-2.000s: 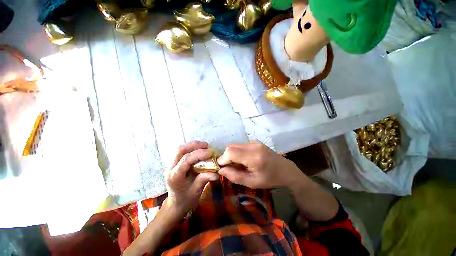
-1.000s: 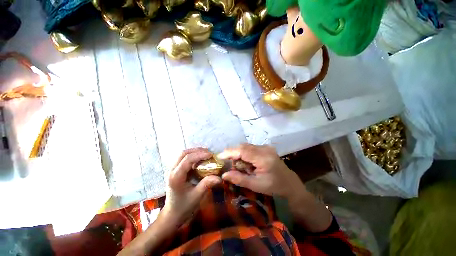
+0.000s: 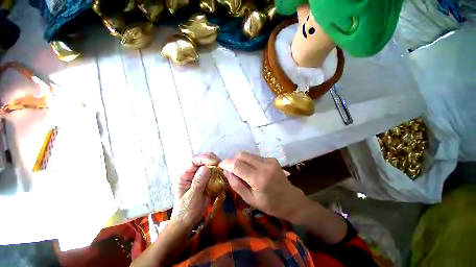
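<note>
A small stuffed gold fabric piece (image 3: 216, 183) is held over my lap, just in front of the table edge. My left hand (image 3: 192, 189) grips it from the left, thumb on top. My right hand (image 3: 261, 182) pinches at its upper edge with thumb and forefinger; whether a needle or thread is between the fingertips cannot be told. The piece now shows a gathered, puckered face.
The white-covered table (image 3: 209, 114) holds a green-hatted plush toy (image 3: 355, 23), silvery snips (image 3: 341, 106), gold pieces (image 3: 180, 49) by a blue sack (image 3: 68, 18) and a yellow-orange strip (image 3: 45, 149). A white bag of gold pieces (image 3: 438, 187) stands right of an open brown drawer (image 3: 323, 172).
The gold piece has been turned from its smooth side to its puckered side. My right hand, a little away from it one second ago, is back at its edge.
</note>
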